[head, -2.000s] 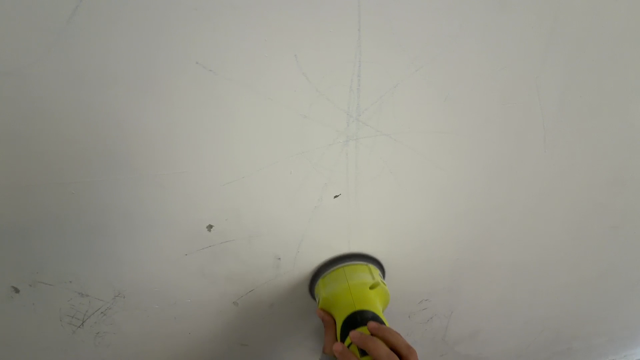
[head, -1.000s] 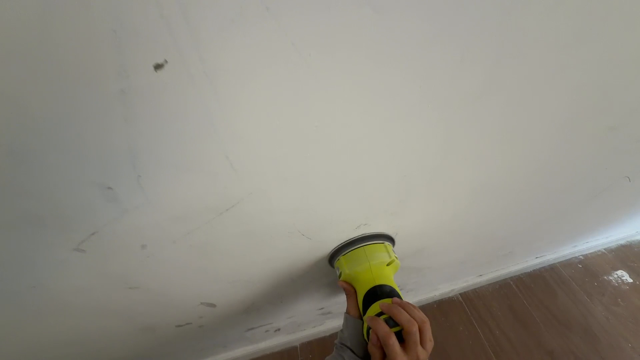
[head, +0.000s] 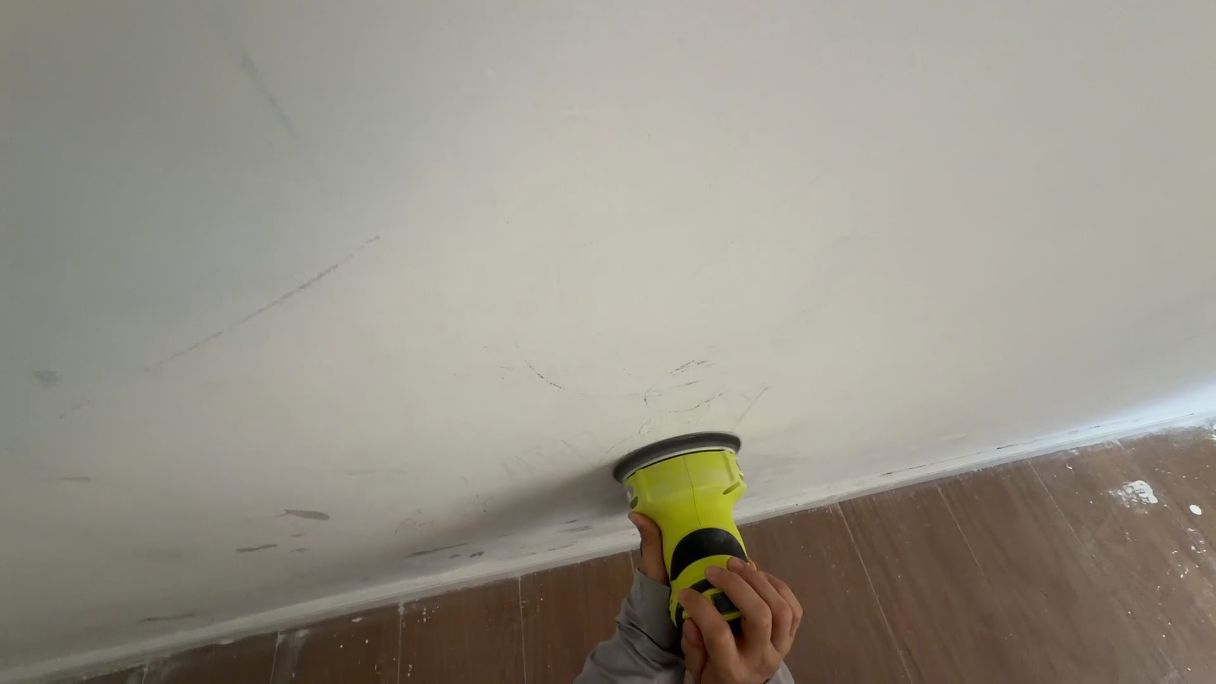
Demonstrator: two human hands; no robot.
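Observation:
A lime-green and black random orbital sander (head: 692, 494) has its round dark pad against the lower part of a white wall (head: 608, 209), just above the floor edge. My left hand (head: 651, 549), in a grey sleeve, grips the left side of the sander's body; only part of it shows. My right hand (head: 746, 617) wraps the rear end of the tool, its fingers over the black and green housing. Dark scuffs and thin pencil-like lines mark the wall above the pad and to its left.
A white baseboard (head: 351, 600) runs slantwise along the foot of the wall. Below it lies a brown wood-plank floor (head: 931, 560) with white paint spots, the largest (head: 1137, 492) at the right. A long scratch (head: 275, 302) crosses the wall at left.
The view has swung down to the wall's foot and the floor. The sander, still in both hands, has moved from a wall area with crossed lines to one low by the baseboard.

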